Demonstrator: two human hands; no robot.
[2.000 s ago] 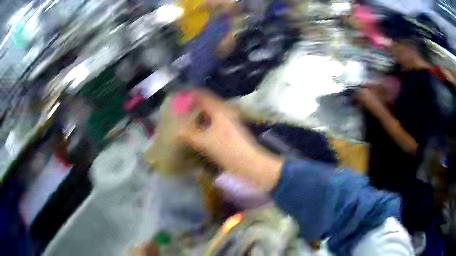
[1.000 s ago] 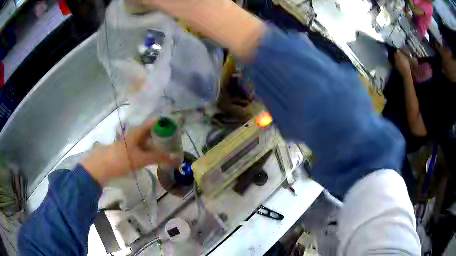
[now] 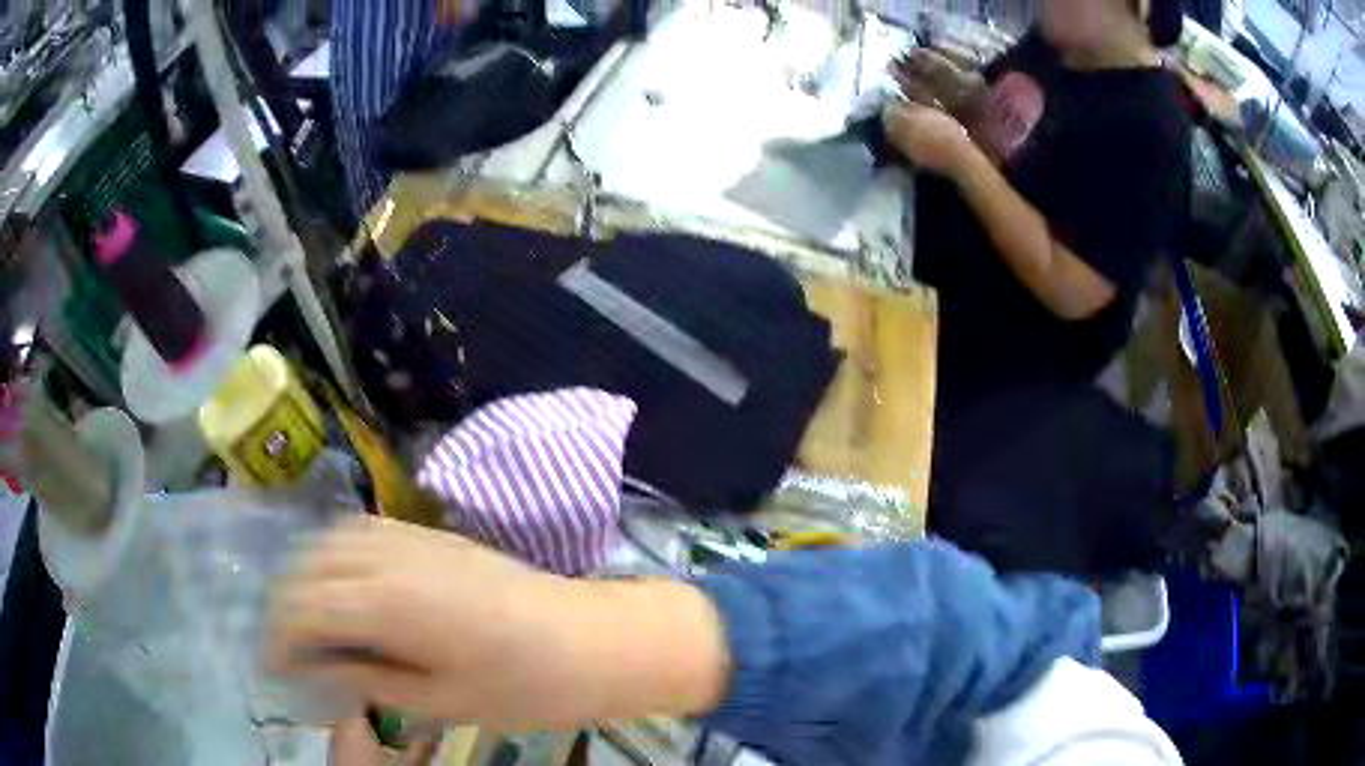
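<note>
My right hand (image 3: 374,614), blurred, reaches left across the lower part of the picture. Its fingers are bent over a pale, blurred surface, and I cannot tell whether they hold anything. A small part of my left hand (image 3: 353,742) shows at the bottom edge below it, beside a green bit (image 3: 391,729); the rest is hidden or cut off. A grey-beige thread cone (image 3: 68,467) with a pink tip stands on a white disc at the far left. A dark cone (image 3: 151,299) with a pink tip stands on another white disc. A yellow-labelled container (image 3: 265,424) is beside them.
Dark cloth (image 3: 599,337) with a grey strip lies on a wooden table (image 3: 883,392) beyond my forearm. Purple-and-white striped cloth (image 3: 536,472) lies nearer. A person in black (image 3: 1055,210) handles grey cloth at the right. A slanted pale upright (image 3: 252,165) stands at the left.
The view has swung from the machine table toward the thread stand and neighbouring table. My right hand now shows low at left; my left hand, seen earlier at the green-topped cone, is mostly out of view.
</note>
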